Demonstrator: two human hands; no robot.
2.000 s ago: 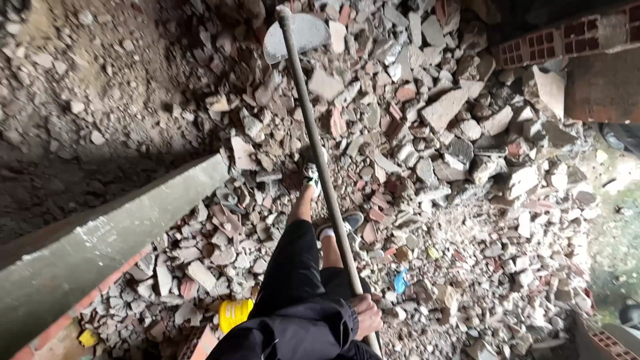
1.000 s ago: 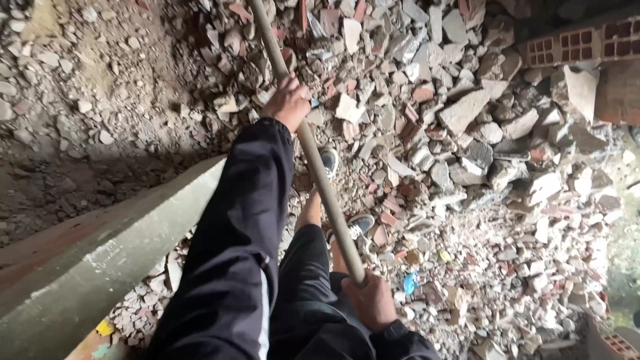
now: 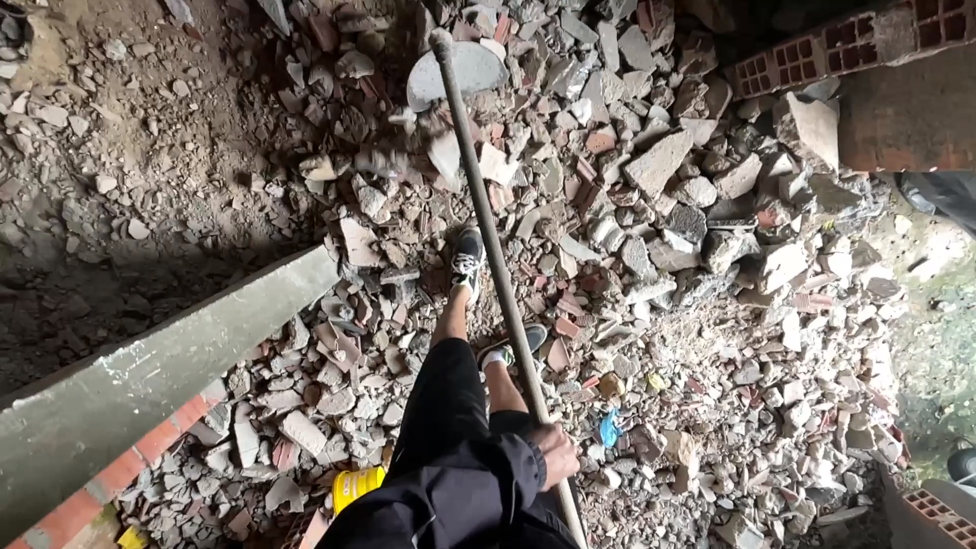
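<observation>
My left hand (image 3: 558, 455) is closed around the lower part of a long hoe handle (image 3: 492, 252), its dark sleeve coming in from the lower left. The handle runs diagonally over my two shoes, up to a rounded grey metal hoe blade (image 3: 465, 72) at top centre. That blade rests on broken masonry rubble (image 3: 656, 160). Just below it some fragments (image 3: 389, 160) are blurred. My right hand is not visible; the handle's near end leaves the frame at the bottom.
A grey concrete ledge (image 3: 191, 335) over red bricks lies at the left. A yellow bucket (image 3: 357, 486) is beside my leg. Hollow bricks (image 3: 827, 53) and a brown board (image 3: 907, 114) stand at the upper right. Blue plastic (image 3: 610, 427) lies among the debris.
One second ago my left hand was farther up the handle and my right hand held its lower part. My left hand is now low on the handle, and the blade shows again.
</observation>
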